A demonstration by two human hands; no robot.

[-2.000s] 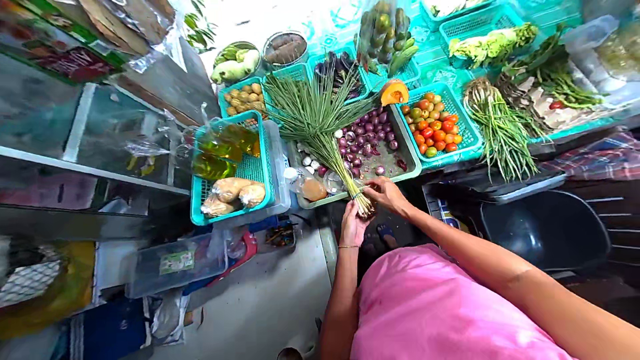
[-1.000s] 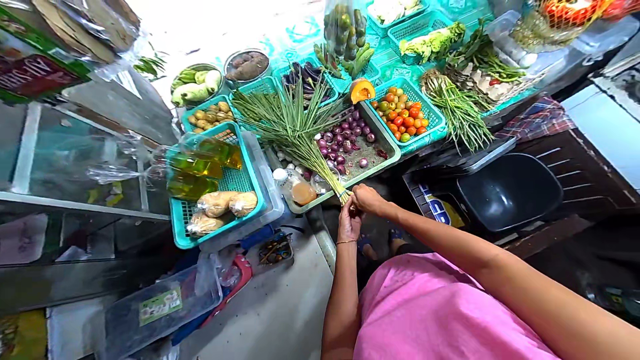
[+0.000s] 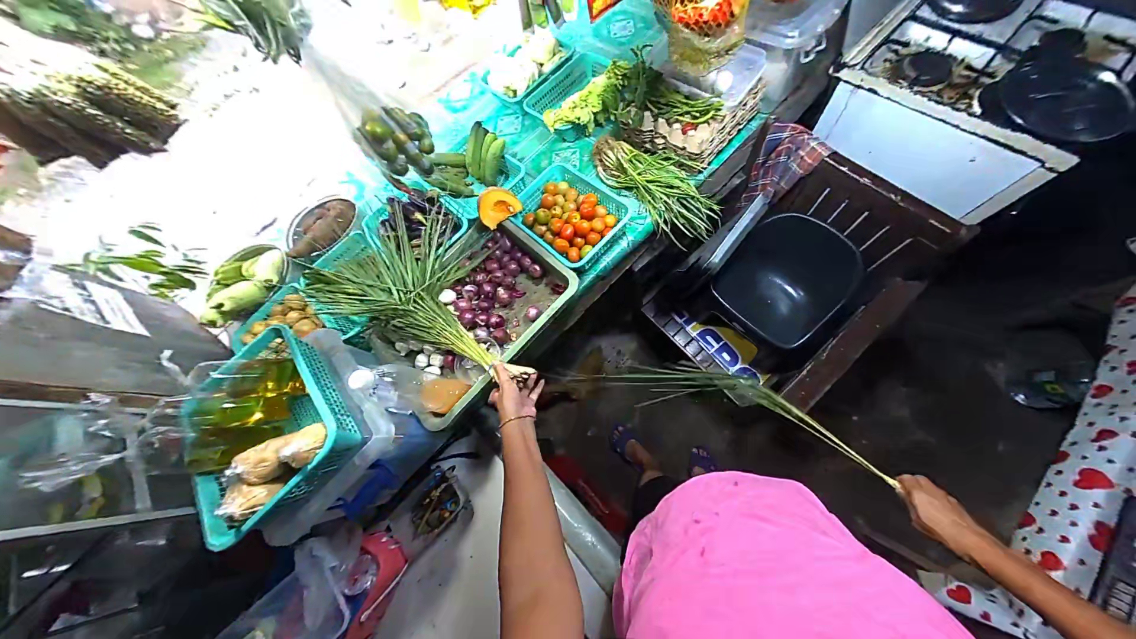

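Note:
My left hand (image 3: 516,390) grips the pale root ends of a bunch of long green stalks (image 3: 426,315), whose leafy tops lie over the vegetable trays. My right hand (image 3: 932,508), far out to the right, is closed on the pale end of a few thin stalks (image 3: 803,413); their green tips trail left, towards the bunch. Below the bunch a green tray (image 3: 561,306) holds red onions (image 3: 497,284), garlic bulbs (image 3: 430,359) and a jar with an orange-brown lid. Its near corner is beside my left hand. The fingertips of my right hand are partly hidden.
A teal basket of tomatoes (image 3: 572,224) and a cut squash piece (image 3: 499,206) stand behind the tray. At left, a teal basket (image 3: 342,426) holds bags of yellow liquid. A chair with a black basin (image 3: 788,280) stands at right, near a gas stove (image 3: 941,106).
My hands were together at the root ends of the bunch. My right hand has moved far to the right, with a few stalks drawn away. The view has turned to the right.

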